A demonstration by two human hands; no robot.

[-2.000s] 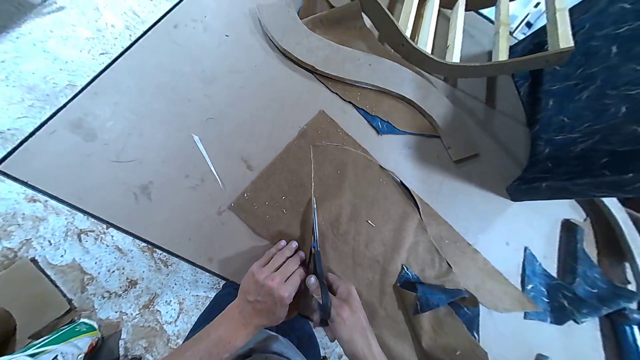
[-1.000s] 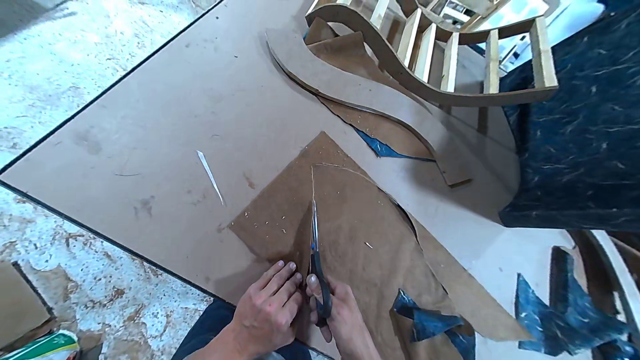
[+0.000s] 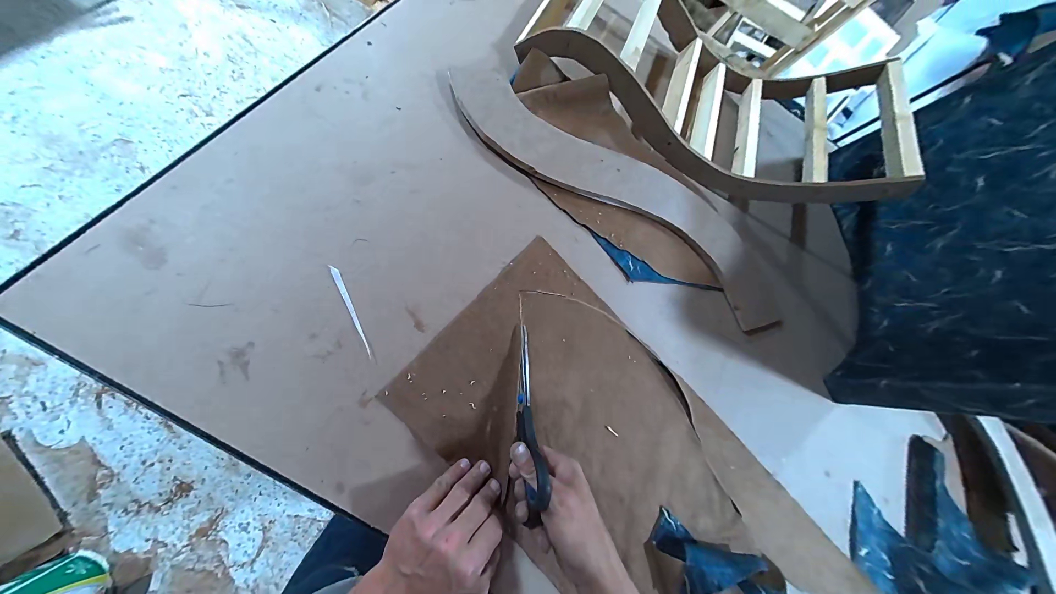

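A brown sheet of upholstery material (image 3: pixel 594 412) lies on the table with a curved line marked on it and a cut along part of its right side. My right hand (image 3: pixel 569 520) holds scissors (image 3: pixel 528 445) by dark handles, their blades on the marked line and pointing away from me. My left hand (image 3: pixel 450 524) rests just left of the scissors, fingertips pressing on the brown sheet beside the cut. Small pale scraps are scattered on the sheet. A blue marbled offcut (image 3: pixel 709 565) lies on its lower right part.
Beyond the sheet lie an S-shaped board (image 3: pixel 610 169) and a curved slatted wooden frame (image 3: pixel 742 132). A dark blue marbled covered piece (image 3: pixel 949 247) stands at right, with blue offcuts (image 3: pixel 932 536) below it. A thin white sliver (image 3: pixel 351 309) lies on the tabletop (image 3: pixel 247 231).
The scissor blades have moved a little farther up the marked line, away from me. My left hand remains beside the scissors on the brown sheet. The view has shifted slightly.
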